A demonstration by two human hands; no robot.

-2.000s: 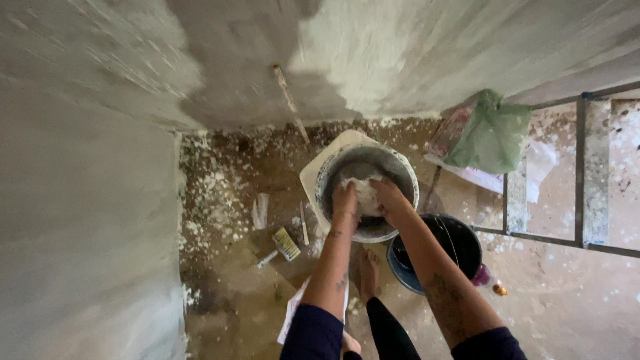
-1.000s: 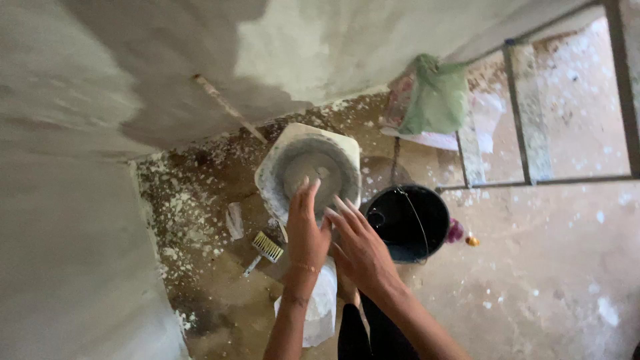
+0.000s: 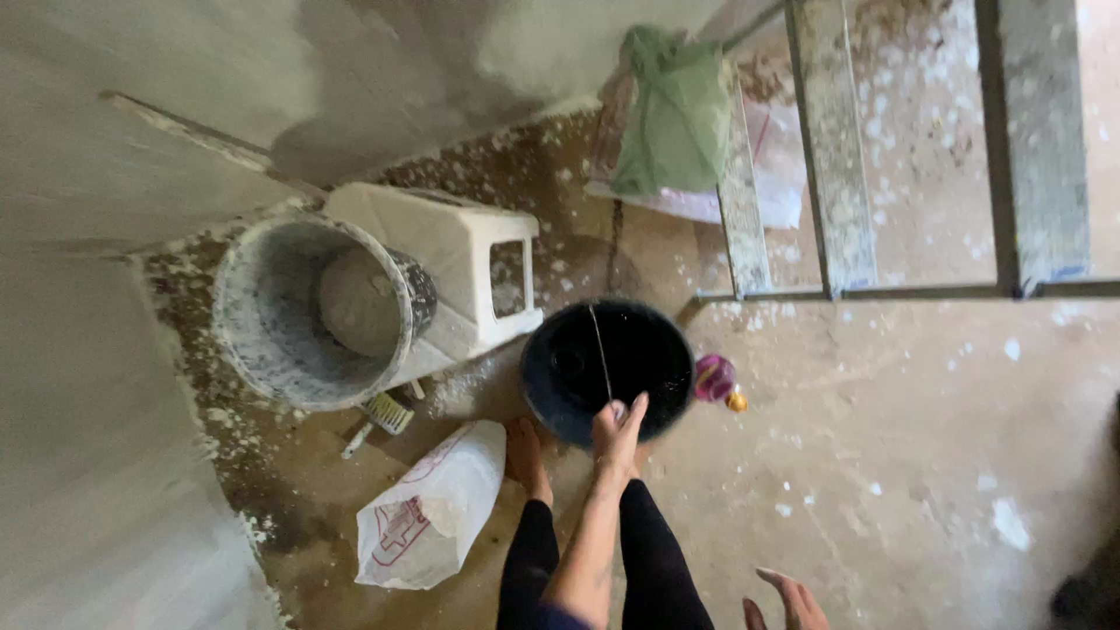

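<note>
My left hand (image 3: 618, 437) grips the thin wire handle of a black bucket (image 3: 547, 411) at its near side. The bucket stands on the floor in front of my bare feet, its inside dark. My right hand (image 3: 787, 604) hangs at the bottom edge, partly out of view, fingers apart, holding nothing. To the left, a bucket smeared with plaster (image 3: 254, 350), with a pale grey mix (image 3: 359, 302) at its bottom, tilts beside a white plastic stool (image 3: 429, 262).
A wide brush (image 3: 385, 414) and a white printed sack (image 3: 429, 516) lie on the floor at left. A stick (image 3: 192, 136) leans on the wall. A metal ladder (image 3: 844, 175) and a green plastic bag (image 3: 674, 122) are at upper right. A purple item (image 3: 715, 378) touches the black bucket's side.
Both hands have left the mixing bucket, where they were two seconds ago. My left hand has taken hold of the black bucket's handle; my right has moved to the lower right. The view has shifted.
</note>
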